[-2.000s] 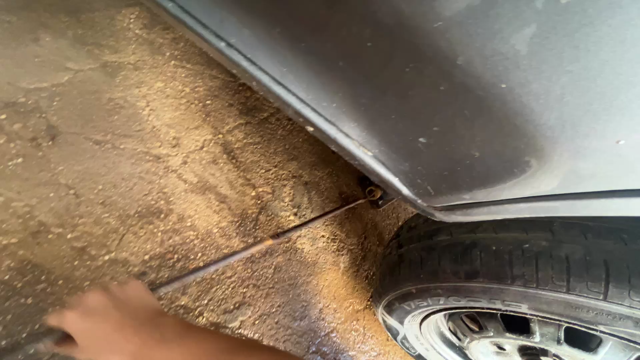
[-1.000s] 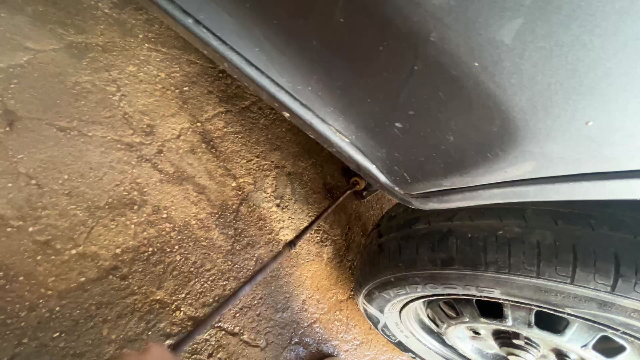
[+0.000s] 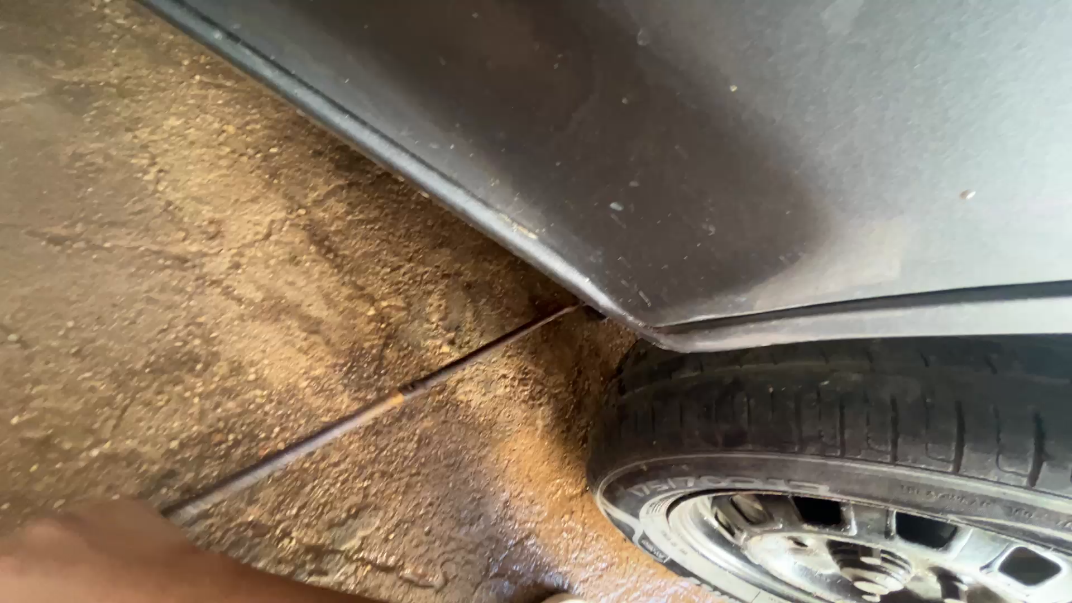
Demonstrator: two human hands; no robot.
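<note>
A long, thin metal rod point(image 3: 335, 431) runs from the lower left up to the underside of a grey car's sill point(image 3: 469, 213), just ahead of the tyre. It has a small orange-brown mark near its middle. My right hand point(image 3: 100, 540), blurred at the lower left corner, closes around the near part of the rod, its forearm entering from the bottom edge. The hand covers the near end of the rod, and the sill hides where the far end goes. My left hand is out of view.
A car wheel with a black tyre point(image 3: 796, 402) and silver rim point(image 3: 787, 544) fills the lower right. The grey body panel point(image 3: 670, 151) overhangs from above. Rough, partly wet concrete floor point(image 3: 209, 276) lies at left. A pale object point(image 3: 563, 598) shows at the bottom edge.
My right hand, barely visible a second ago, is again in view at lower left. The rod lies at a flatter slant than then. The ringed fitting at its far end is now hidden.
</note>
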